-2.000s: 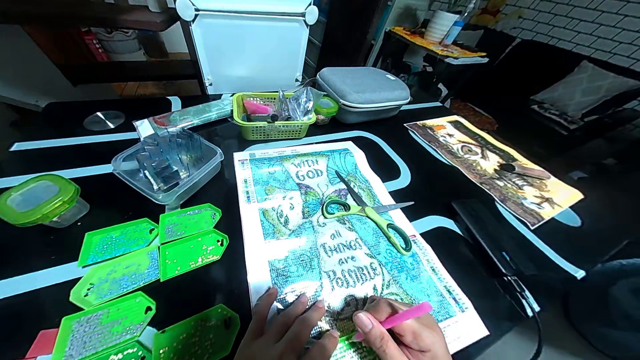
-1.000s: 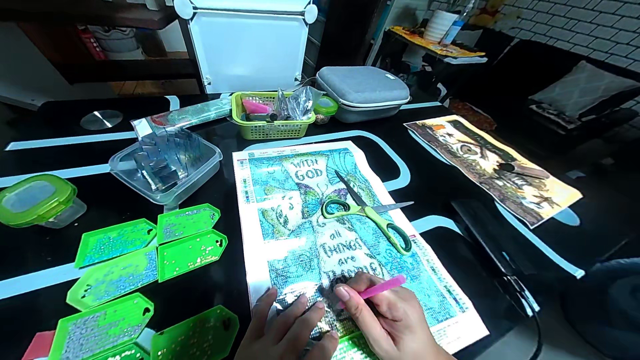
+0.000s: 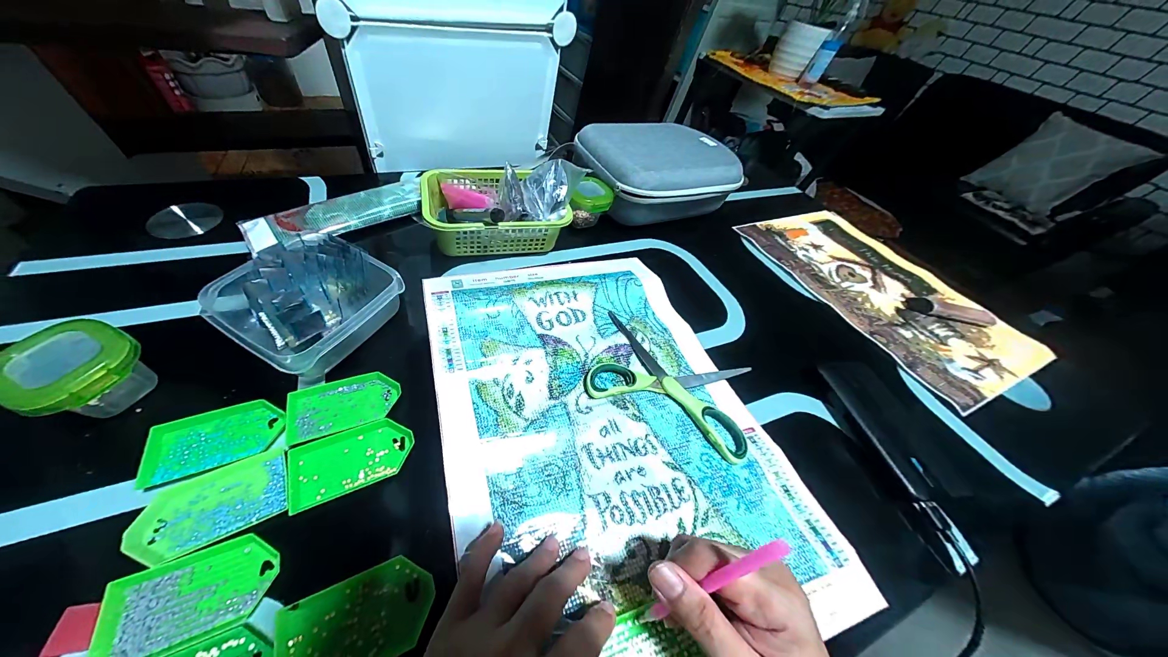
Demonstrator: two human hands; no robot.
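A diamond painting canvas with printed lettering and butterflies lies flat before me. My left hand rests on its lower left part, fingers spread, holding nothing. A pink applicator pen is pinched in my right hand, its tip low over the canvas, beside a green strip at the bottom edge of view. Whether the tip carries a drill cannot be told. Spread scissors with green handles lie across the canvas, above both hands. Green bead trays holding small drills sit on the table to the left.
A clear plastic container of packets and a green-lidded container stand left. Behind the canvas are a green basket and a grey case. On the right lie another picture sheet and a black device with a cable.
My right hand has moved slightly down from its position one second ago, uncovering more of the lettering, with the pink pen still in it. My left hand stays on the canvas.
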